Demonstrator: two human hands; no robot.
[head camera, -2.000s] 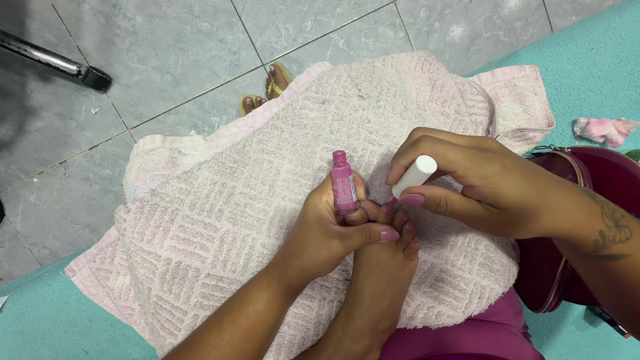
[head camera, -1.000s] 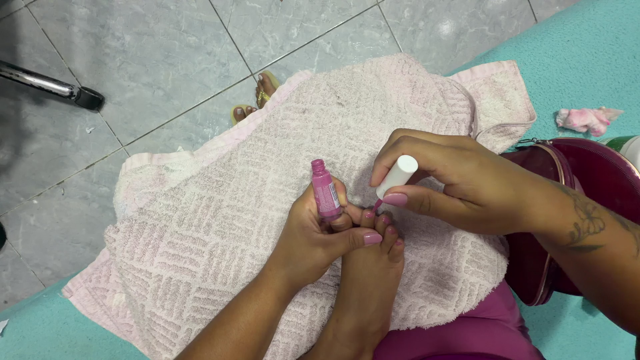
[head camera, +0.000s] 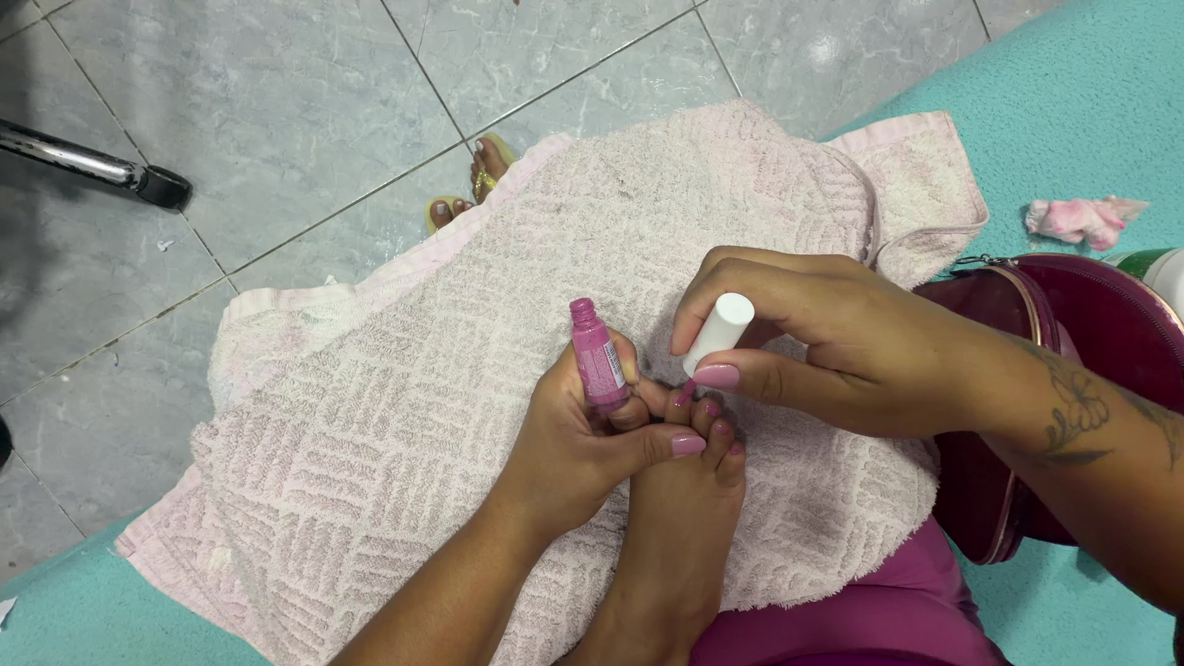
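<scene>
My left hand (head camera: 578, 444) holds an uncapped pink nail polish bottle (head camera: 599, 361) upright against its fingers, while its thumb lies across the toes of a person's bare foot (head camera: 680, 527). Between the thumb and fingers of my right hand (head camera: 786, 342) is the white cap (head camera: 720, 333) of a nail polish brush. The pink brush (head camera: 687, 390) below the cap touches the nail of a toe beside the big toe. Pink polish shows on several toenails. Under the foot lies a pale pink terry towel (head camera: 444, 407).
A dark red zippered case (head camera: 980, 416) sits at the right on the turquoise surface (head camera: 1073, 120), near a pink-stained crumpled cotton wad (head camera: 1082, 222) and a white and green container (head camera: 1161, 277). Beyond the towel are sandalled feet (head camera: 472, 185) on grey tiles and a metal furniture leg (head camera: 92, 166).
Both hands keep their hold on the bottle and the brush cap. The brush tip has shifted slightly over the toes toward the big toe side. The view has moved a little.
</scene>
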